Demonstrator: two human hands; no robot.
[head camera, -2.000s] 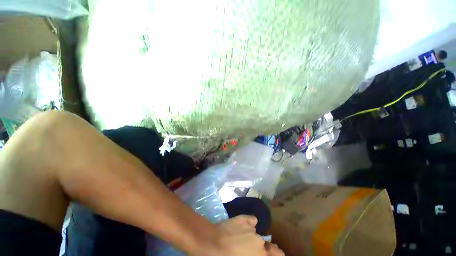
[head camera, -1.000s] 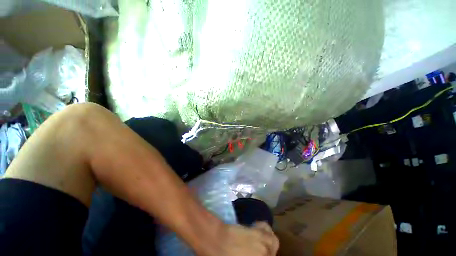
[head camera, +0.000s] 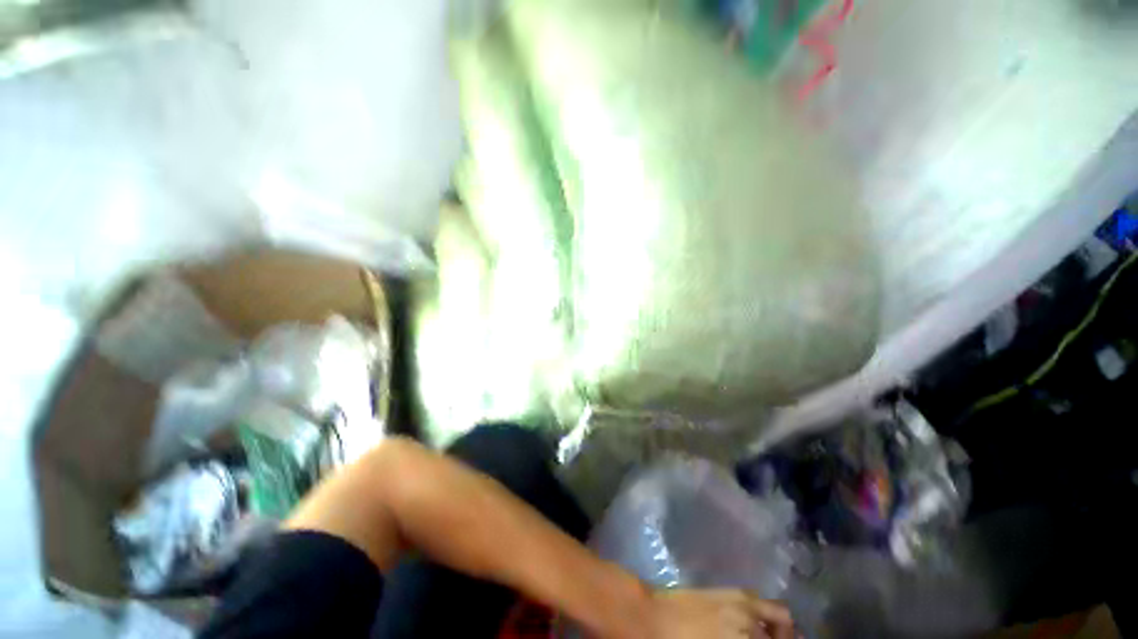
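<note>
My left hand is at the bottom edge, right of centre, blurred and partly cut off. Its fingers look curled, but what they grip cannot be made out. A clear plastic bag with a shiny ribbed part stands puffed up just above and behind the hand. My left forearm crosses in front of the bag's lower left side. My right hand is not in view.
An open brown carton at left holds loose clear plastic and mixed goods. A huge pale green woven sack fills the centre. A red coil is at the top. A scrap pile and black boxes are at right.
The view has swung left and up, so the left carton shows more and the right carton has almost left the picture. The clear bag now stands more upright and puffier above my left hand.
</note>
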